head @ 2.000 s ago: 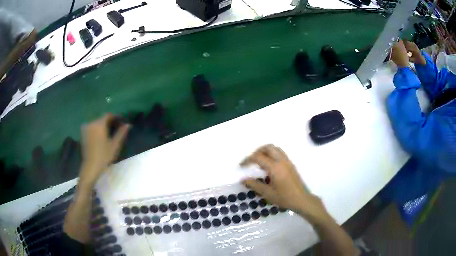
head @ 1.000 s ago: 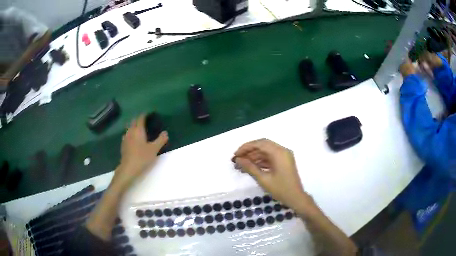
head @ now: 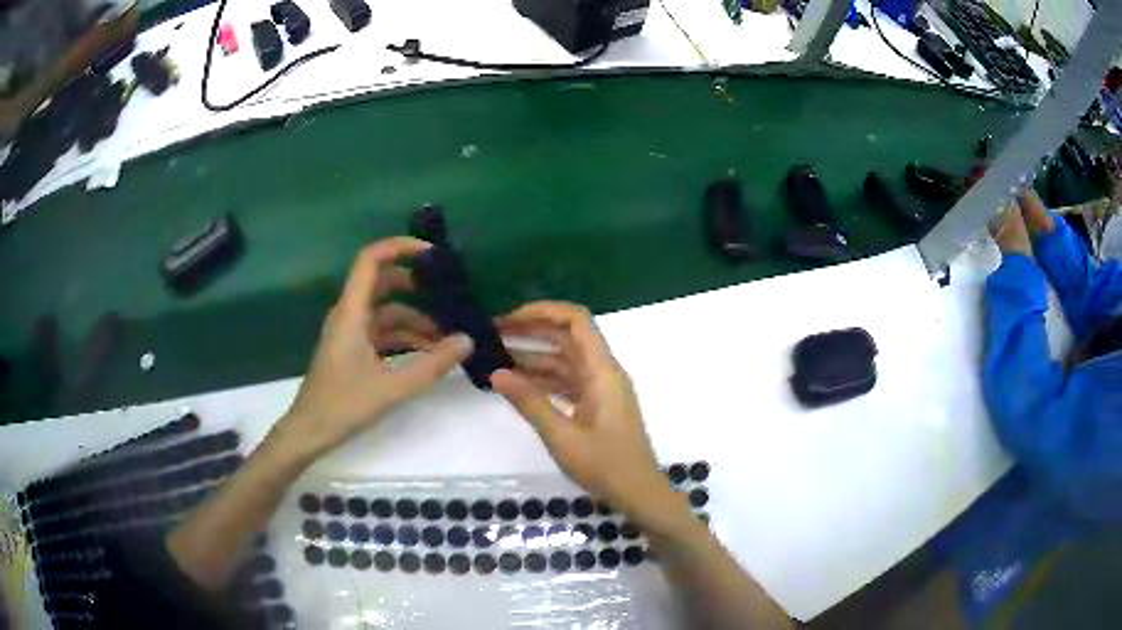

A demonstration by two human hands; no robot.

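Note:
My left hand (head: 391, 332) holds a black device housing (head: 453, 295) above the near edge of the green belt, tilted with its lower end toward me. My right hand (head: 560, 388) is at the lower end of the housing, its thumb and fingertips touching that end. Whether a round pad is between these fingertips cannot be seen. The sheet of round pads (head: 431, 535) lies on the white bench below my hands, partly covered by my right forearm. A second stack of dark pad strips (head: 92, 517) lies at the left, partly under my left forearm.
Several housings lie on the green belt (head: 591, 148), including one at left (head: 203, 254) and one at right (head: 728, 219). A black case (head: 834, 366) lies on the bench at right. A metal upright (head: 1027, 135) stands beside a co-worker's blue sleeve (head: 1034, 351). A cable (head: 492, 62) lies across the belt.
My left hand has lifted a housing off the belt and brought it toward the middle. My right hand has moved left from above the bench to meet its end.

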